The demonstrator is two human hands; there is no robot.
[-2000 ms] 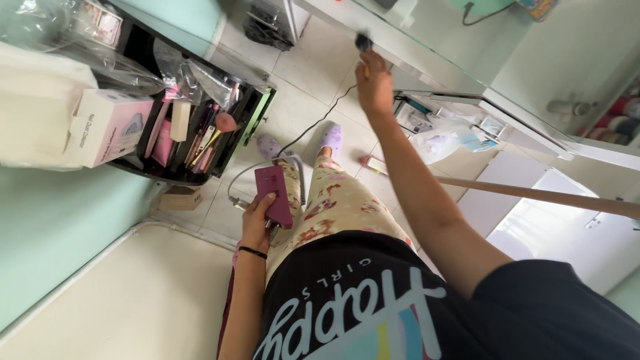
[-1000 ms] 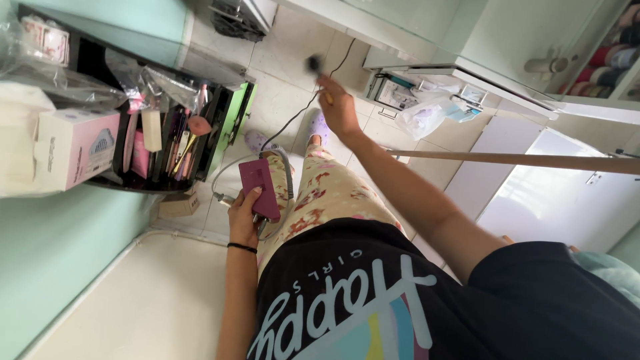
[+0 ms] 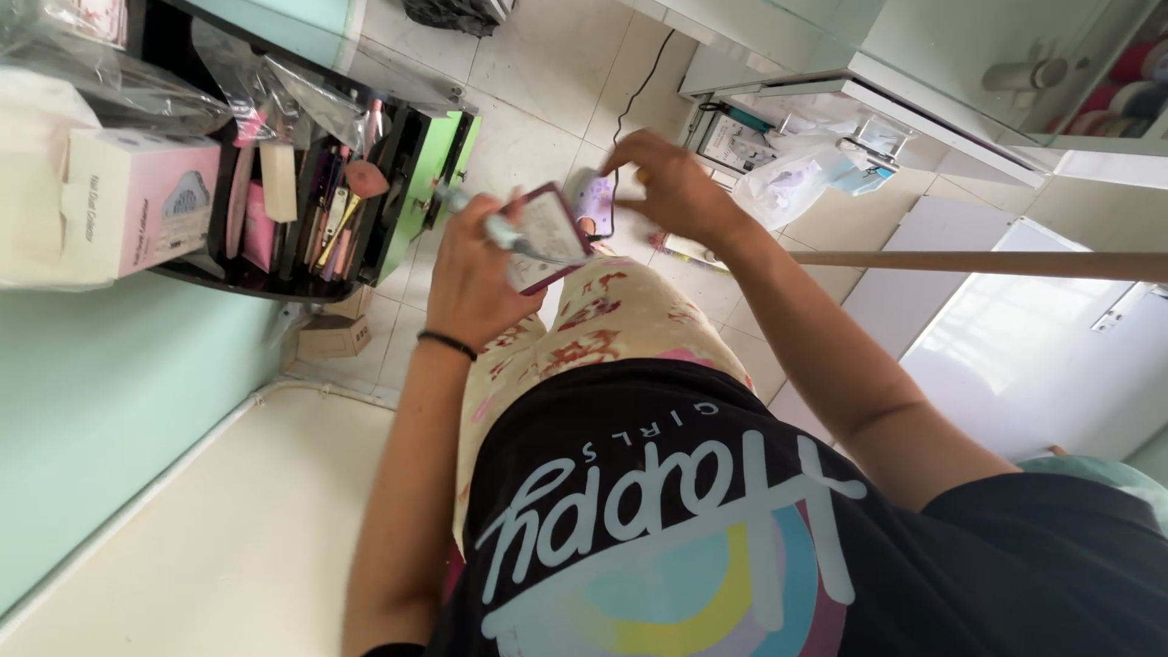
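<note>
My left hand (image 3: 479, 274) is closed on a thin rectangular device (image 3: 547, 239) with a maroon edge, its pale printed face turned up. In the same hand is a light-coloured pen-like tool (image 3: 493, 228), blurred, lying across that device. To the right, my right hand (image 3: 671, 192) hangs with bent fingers apart and no object visible in it. A dark cord (image 3: 623, 123) runs from the floor past my right fingertips to the edge of the device.
At left, a black organizer (image 3: 319, 294) holds brushes and tools, with a white and pink box (image 3: 146, 201) beside it. A green drawer (image 3: 429, 187) faces the tiled floor (image 3: 529, 64). Upper right are a white cabinet door (image 3: 949, 128) and a plastic bag (image 3: 785, 187); a wooden pole (image 3: 958, 265) crosses at right.
My left hand has risen and turned the device, whose plain maroon side showed earlier. My right hand, which held a small dark-tipped thing out ahead, has drawn nearer to the left and no longer shows it.
</note>
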